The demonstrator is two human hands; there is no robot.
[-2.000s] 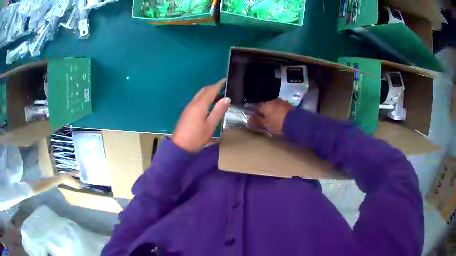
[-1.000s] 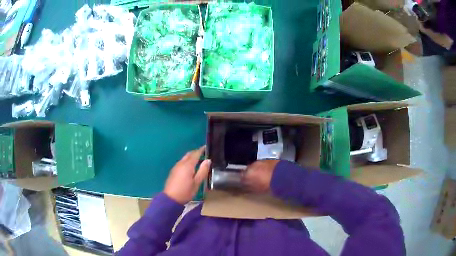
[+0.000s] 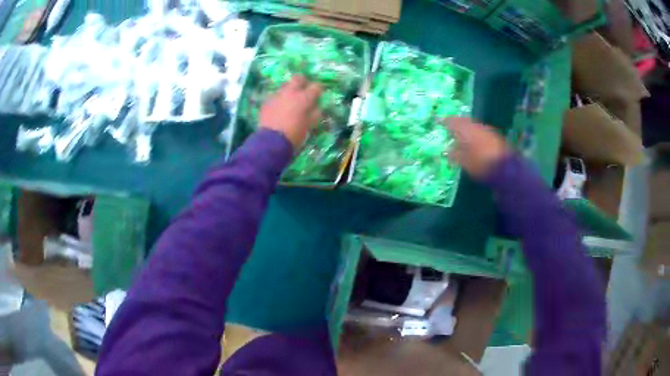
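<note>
Two green-edged bins sit side by side, the left bin (image 3: 241,121) and the right bin (image 3: 449,192), both full of green accessory packets (image 3: 408,125). My left hand (image 3: 292,110) is over the left bin, fingers on or just above the packets. My right hand (image 3: 474,145) is at the right bin's right edge, blurred. Whether either hand holds a packet cannot be told. Below the bins an open retail box (image 3: 340,286) holds a white main unit (image 3: 426,291) with a dark part, and a bagged white accessory (image 3: 375,317) along its near side.
A pile of bagged white accessories (image 3: 132,73) lies at the table's left. Another open green box (image 3: 121,246) with a unit is at lower left. More open green boxes (image 3: 544,110) stand at right. Flat brown cardboard pieces (image 3: 360,11) lie behind the bins.
Both hands have left the retail box and moved up to the bins. The bagged accessory now lies in the box, let go. The view has shifted.
</note>
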